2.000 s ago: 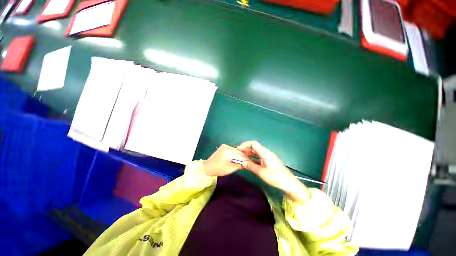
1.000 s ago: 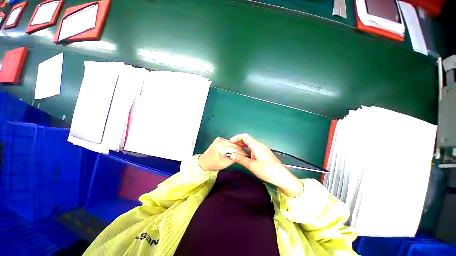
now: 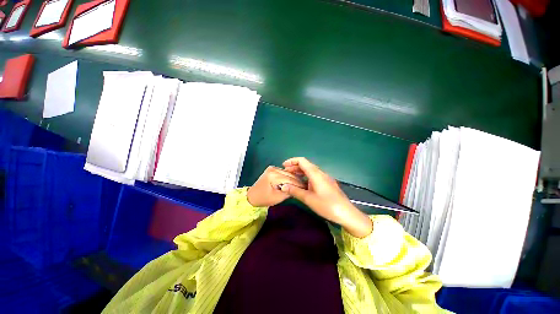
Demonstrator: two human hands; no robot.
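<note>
A thin panel (image 3: 376,199) shows nearly edge-on right of my hands, with a dark grey face and a pale near edge. It slants down to the right, and its right end overlaps the foot of the right stack. My left hand (image 3: 268,187) is curled with bent fingers at the panel's left end. My right hand (image 3: 322,193) lies in front of the panel, its fingertips against my left hand. A tiny white spot (image 3: 282,186) shows between the fingertips. The hands hide the panel's left end and their exact grip.
A fanned white stack (image 3: 488,208) with a red layer stands at right. Two white piles (image 3: 212,135) stand at left, one with a greyish top sheet. A loose white sheet (image 3: 60,90) and red pads with panels lie farther left on the green bench (image 3: 288,67). Blue crates (image 3: 67,202) are at lower left.
The panel has tilted so more of its dark face shows, and its right end reaches slightly farther right. Both hands stay together, slightly higher in view than two seconds ago.
</note>
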